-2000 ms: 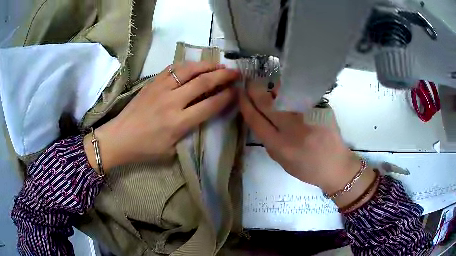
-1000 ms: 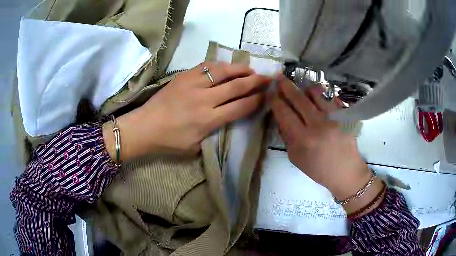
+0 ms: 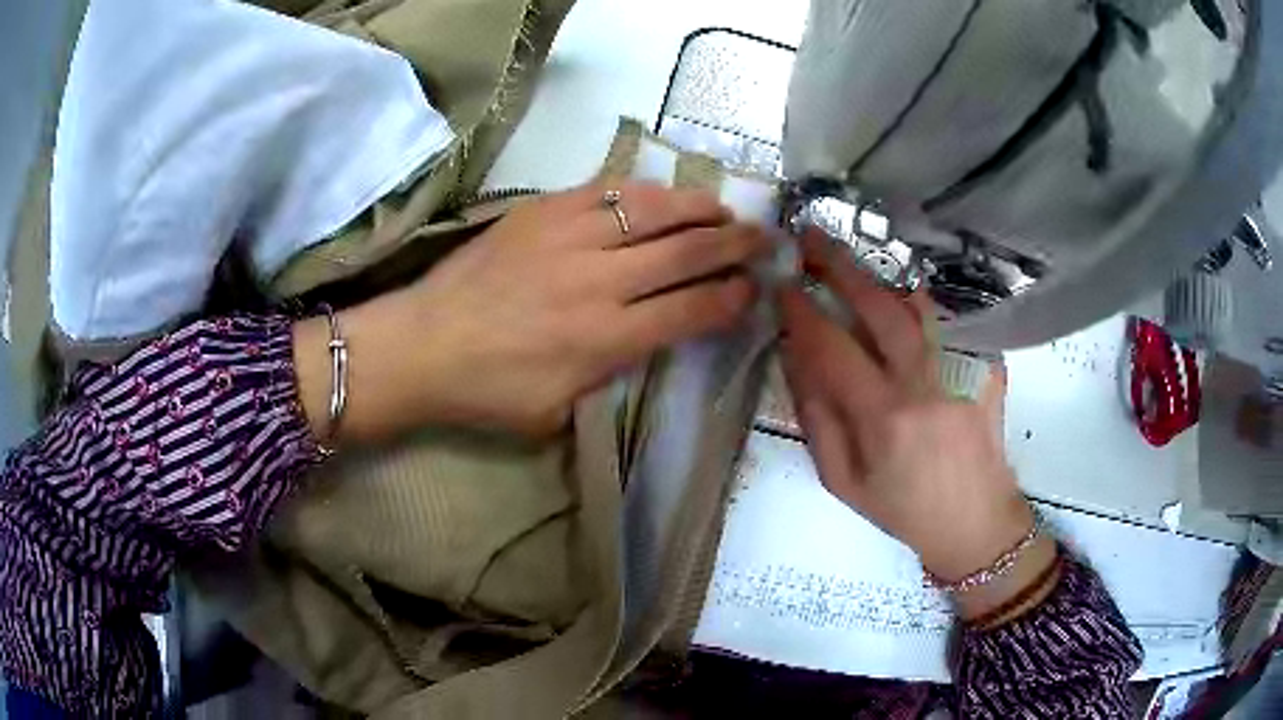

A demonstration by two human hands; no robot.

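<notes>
Khaki trousers (image 3: pixel 422 556) lie bunched in front of me, with a white pocket bag (image 3: pixel 211 162) at the left. A khaki waistband with a white strip (image 3: pixel 673 408) runs from the lower middle up to the machine's presser foot area (image 3: pixel 844 225). My left hand (image 3: pixel 563 303) lies flat on the cloth, fingertips pressing the waistband beside the foot. My right hand (image 3: pixel 886 408) is right of the waistband, its fingertips at the cloth edge close to the foot. The right hand is slightly blurred. The needle itself cannot be made out.
The sewing machine head (image 3: pixel 985 141) hangs over the upper right. Red-handled snips (image 3: pixel 1162 380) lie at the right on the white table (image 3: pixel 1090 450). A printed ruler (image 3: pixel 830 598) runs along the table front. A frayed khaki edge hangs at the upper left.
The view has shifted, so the machine head and foot show differently. Both hands remain beside the foot. The waistband's top end sits nearer to the foot than two seconds ago.
</notes>
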